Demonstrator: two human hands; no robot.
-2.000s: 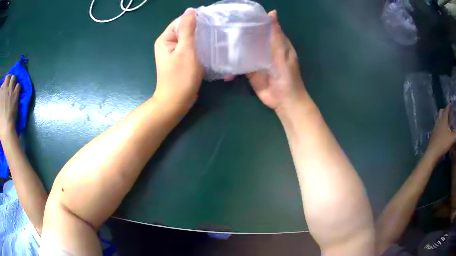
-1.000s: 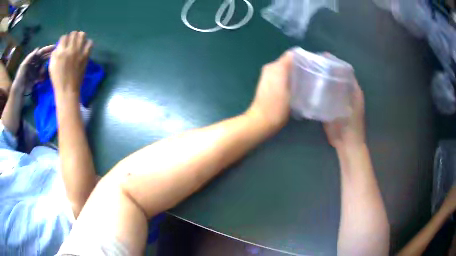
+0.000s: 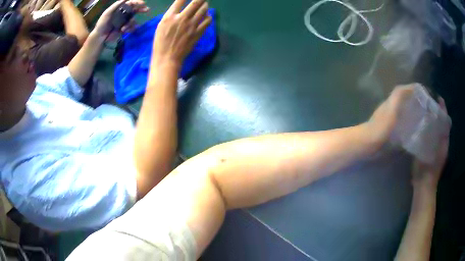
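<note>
A clear round container in thin clear film (image 3: pixel 422 125) is held between my two hands at the right side of the view, above the dark green table. My left hand (image 3: pixel 391 114) grips its left side. My right hand (image 3: pixel 437 153) grips its right and lower side, with the fingers partly hidden behind it. The container and hands are blurred, and its far side is hidden.
The dark green table (image 3: pixel 285 86) has a curved near edge. A white looped cable (image 3: pixel 339 23) lies at the far side, with clear bags (image 3: pixel 413 43) right of it. At left, a person in light blue (image 3: pixel 66 158) is beside a blue cloth (image 3: pixel 137 61), holding a small black object (image 3: pixel 121 18).
The view has turned left, so the container and my hands now appear farther right. Both hands still hold the container. The neighbouring person's hand has risen from the blue cloth, holding a black object.
</note>
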